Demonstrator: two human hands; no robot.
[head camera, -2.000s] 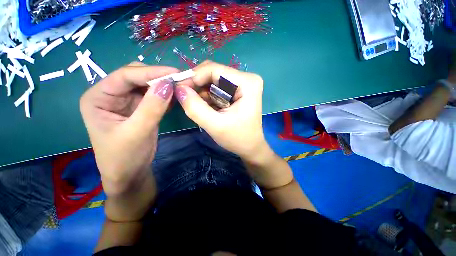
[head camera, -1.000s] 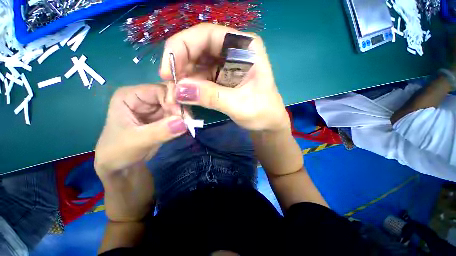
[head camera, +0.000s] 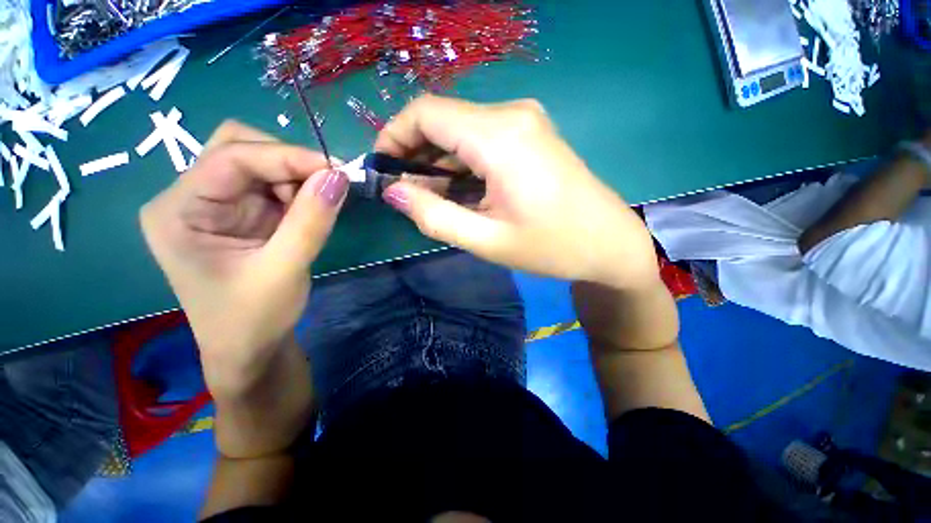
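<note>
My left hand pinches a thin dark rod between thumb and index finger; the rod points up and slightly left. A small white strip shows at those fingertips, beside the rod's lower end. My right hand is shut on a dark and silver hand tool, whose tip meets the white strip. The tool's rear part is hidden in my right palm. Whether the strip is wrapped round the rod is too small to tell.
Loose white strips lie at the left. A blue tray of silver-grey sticks stands behind them. A pile of red wires lies at the back middle. A digital scale stands at the right. A person's white sleeve is at right.
The tool has turned from my right palm to my fingertips, touching the white strip. My left hand has moved up and left and now holds the rod, which my right fingers pinched before.
</note>
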